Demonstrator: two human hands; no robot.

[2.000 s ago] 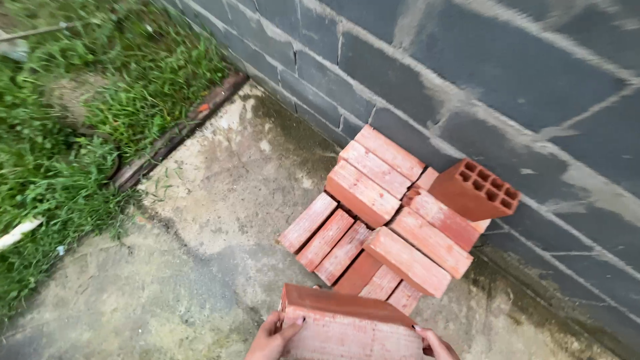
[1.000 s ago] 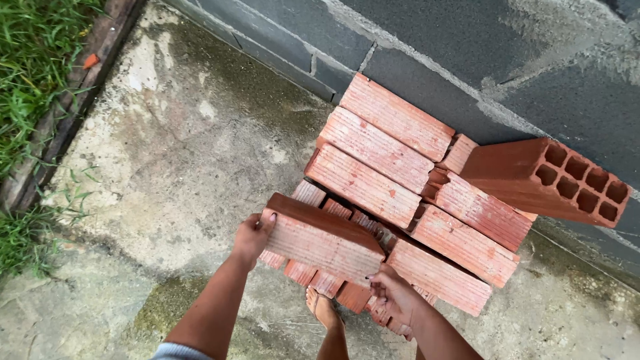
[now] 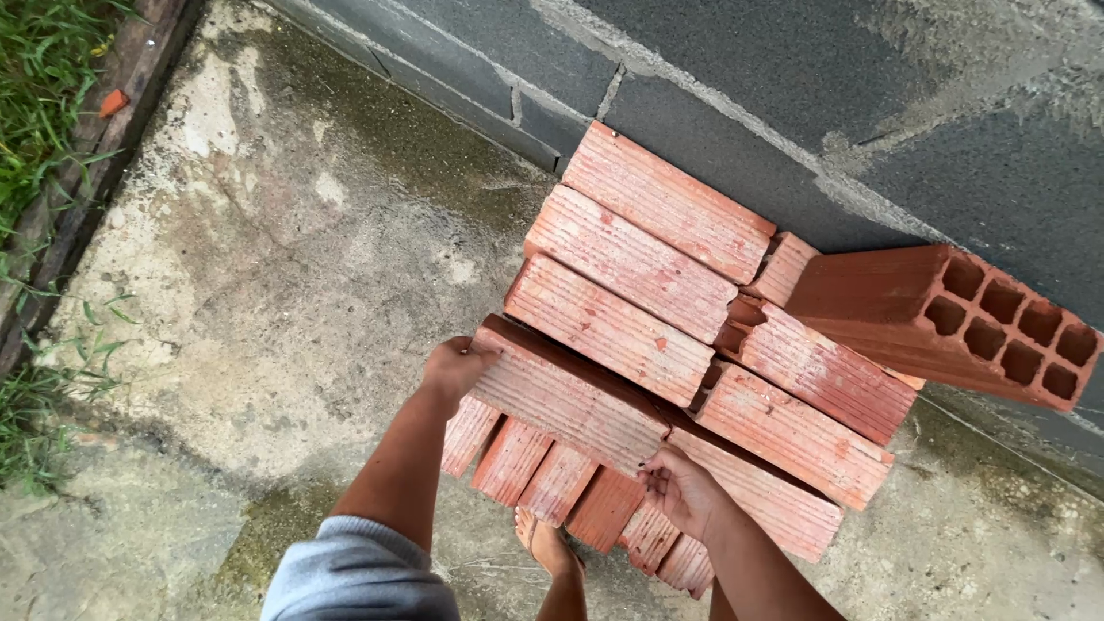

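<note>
A hollow clay brick (image 3: 569,397) spans the space between my two hands, its ribbed face up, over the front of a brick stack. My left hand (image 3: 455,371) grips its left end. At its lower right corner is my right hand (image 3: 677,487), fingers curled against the edge. Just behind it lies another ribbed clay brick (image 3: 617,332), a dark gap between them. Several more bricks (image 3: 815,431) lie in rows to the right, and a lower layer (image 3: 556,483) of bricks set crosswise shows below. Whether the held brick rests fully on that layer is hidden.
A tilted clay brick with open cells (image 3: 931,315) sticks out at the stack's right, against a grey block wall (image 3: 707,138). My foot (image 3: 543,539) is close to the stack's front. Concrete floor (image 3: 302,259) runs left to a wooden board (image 3: 95,172) edging grass (image 3: 43,95).
My hands have brought the held brick from in front of the stack onto its front side, alongside the upper row. The view has moved closer to the stack.
</note>
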